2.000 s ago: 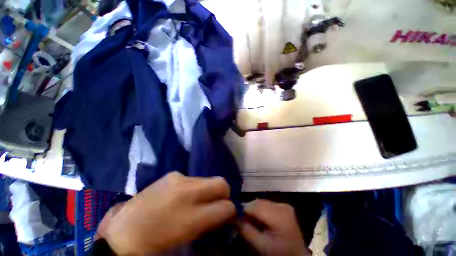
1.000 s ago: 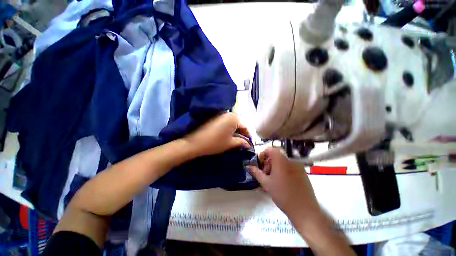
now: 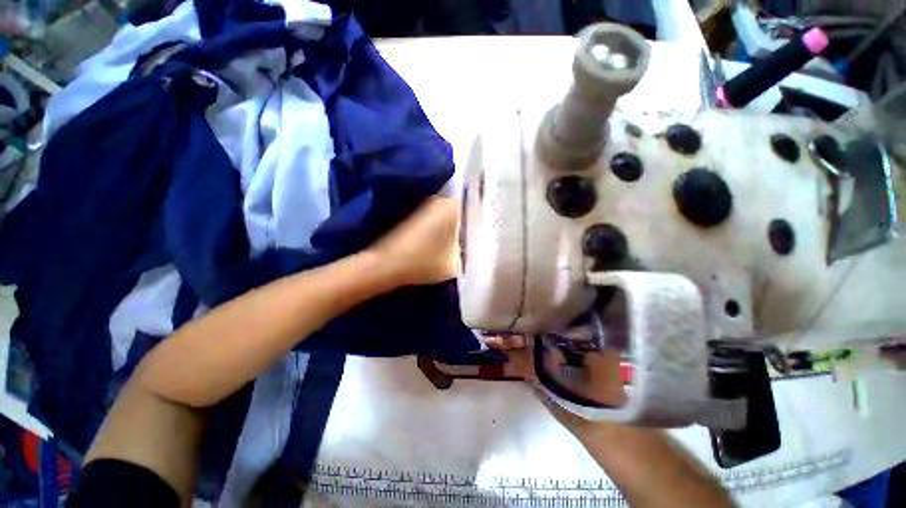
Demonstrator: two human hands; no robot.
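The navy garment (image 3: 109,208) with pale grey-blue panels (image 3: 288,149) lies bundled left of the sewing machine (image 3: 646,218). Its narrow navy end reaches under the left end of the off-white head. My left hand (image 3: 427,241) rests on the navy cloth beside the head; its fingers are hidden behind the head. My right hand (image 3: 581,377) is low under the head, largely covered by the machine's pale front guard, with fingertips near the navy end. The needle and presser foot cannot be made out clearly.
A black phone (image 3: 747,417) lies right of the guard. A black and pink marker pen (image 3: 775,67) lies behind the head. Printed ruler marks (image 3: 417,483) run along the front table edge. A small green-black tool (image 3: 820,359) lies right of the phone.
The view has shifted, so the machine head sits lower and further left in the picture. Both hands and the navy end are now further under the head, with the fingers more hidden.
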